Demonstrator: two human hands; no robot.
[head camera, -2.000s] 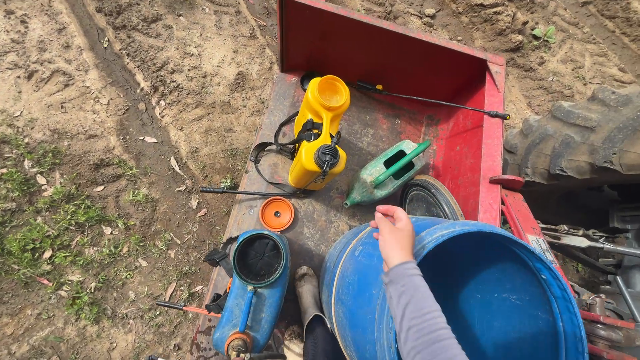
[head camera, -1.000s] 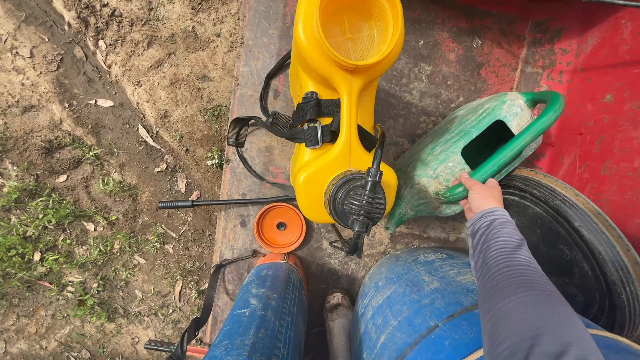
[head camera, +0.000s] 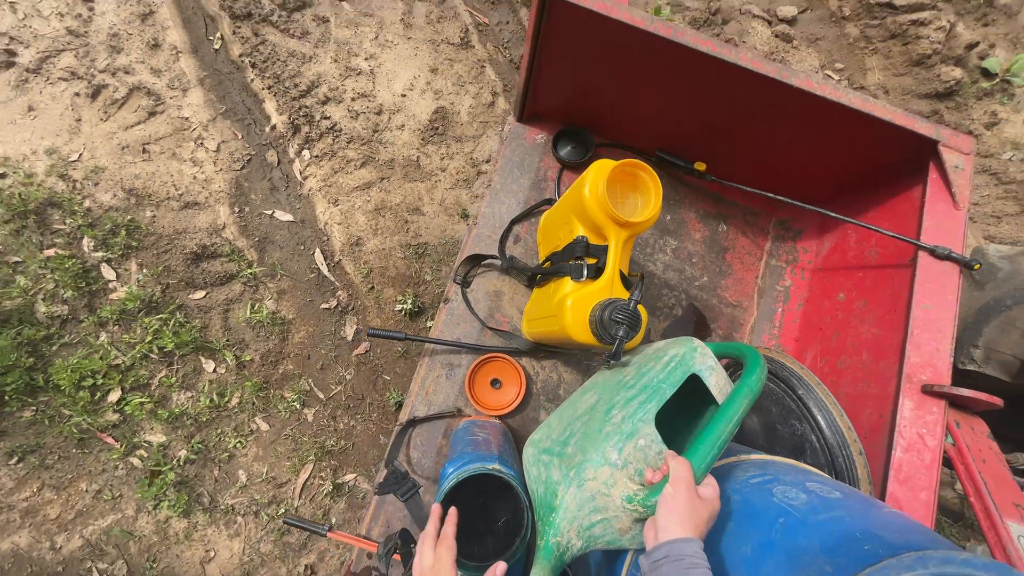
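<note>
My right hand (head camera: 682, 498) grips the handle of a green plastic watering can (head camera: 608, 440), lifted above the red metal platform with its spout end low. My left hand (head camera: 440, 544) is at the rim of the blue backpack sprayer tank (head camera: 482, 448), whose round mouth is uncovered; its fingers are apart, and whether they touch the rim I cannot tell. An orange lid (head camera: 495, 384) lies just beyond the tank. Farther off, a yellow backpack sprayer (head camera: 584, 264) lies with its filler mouth uncovered and its black straps loose.
A large blue barrel (head camera: 808, 512) stands at the lower right, beside a black round lid (head camera: 800, 416). The spray lance (head camera: 824, 210) stretches across the red platform (head camera: 848, 320). Black pump levers (head camera: 448, 342) stick out over the left edge, with muddy ground beyond. Part of a tractor tyre (head camera: 992, 312) shows at right.
My right hand has taken hold of the watering can and lifted it from beside the black lid toward the blue tank. My left hand has come into view at the tank.
</note>
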